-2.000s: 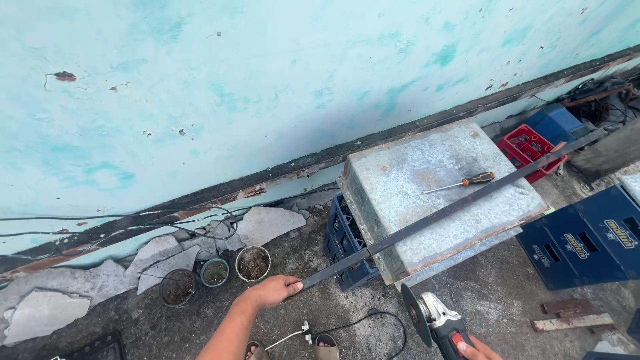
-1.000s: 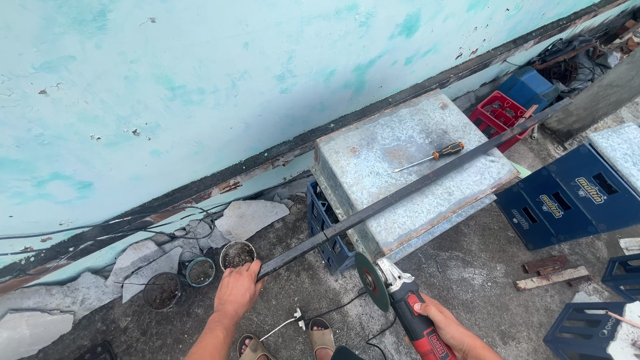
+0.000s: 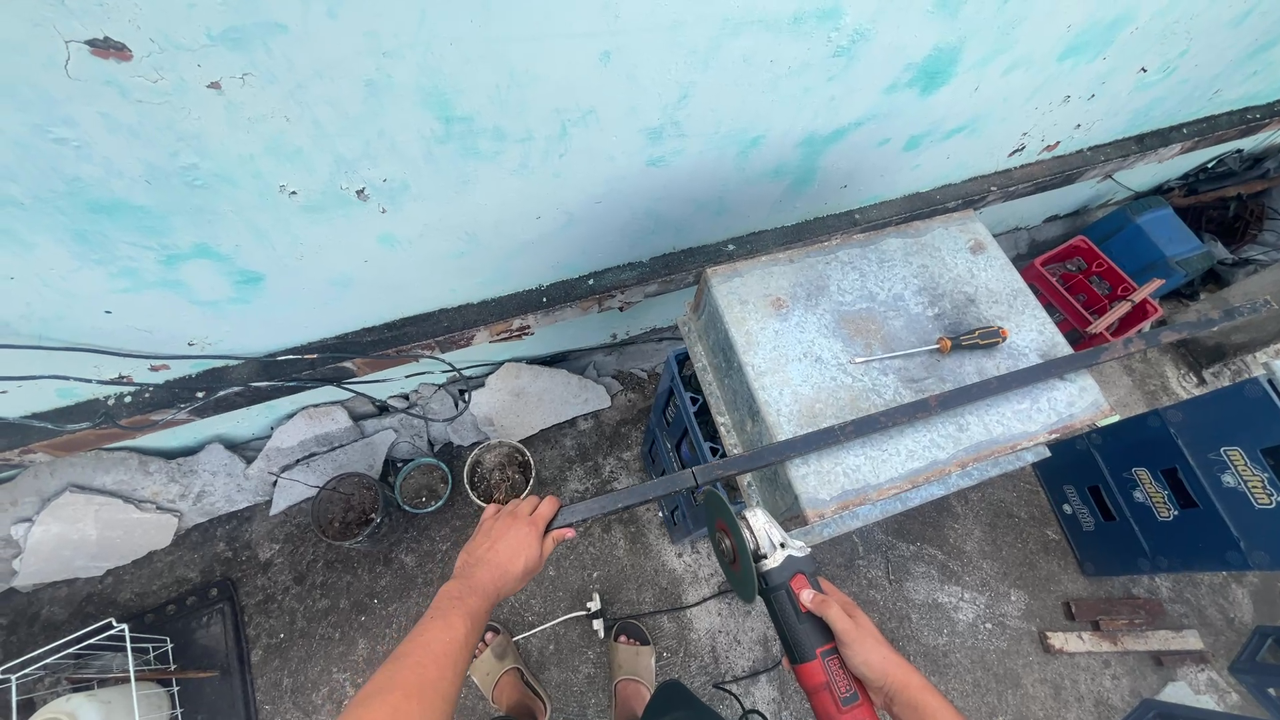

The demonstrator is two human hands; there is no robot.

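Observation:
My left hand (image 3: 512, 545) grips the near end of a long dark metal bar (image 3: 880, 425), which lies slantwise across a galvanized metal box (image 3: 840, 340) and reaches far right. A thin line or cut shows across the bar between my hand and the box. My right hand (image 3: 850, 640) holds a red and black Black+Decker angle grinder (image 3: 810, 620) by its body. The grinder's disc (image 3: 732, 545) is just below the bar, close to that line; whether they touch I cannot tell. A screwdriver (image 3: 930, 344) with an orange and black handle lies on the box.
Blue plastic crates (image 3: 1165, 480) are at the right, and another (image 3: 680, 450) sits under the box. A red crate (image 3: 1090, 290) stands behind. Potted soil (image 3: 498, 472) and broken slabs (image 3: 540, 398) line the wall. A cord joint (image 3: 596, 614) lies between my feet; wood pieces (image 3: 1125, 640) lie right.
The grinder's disc was farther below the bar two seconds ago and is now close to it. My left hand keeps its hold on the bar's end.

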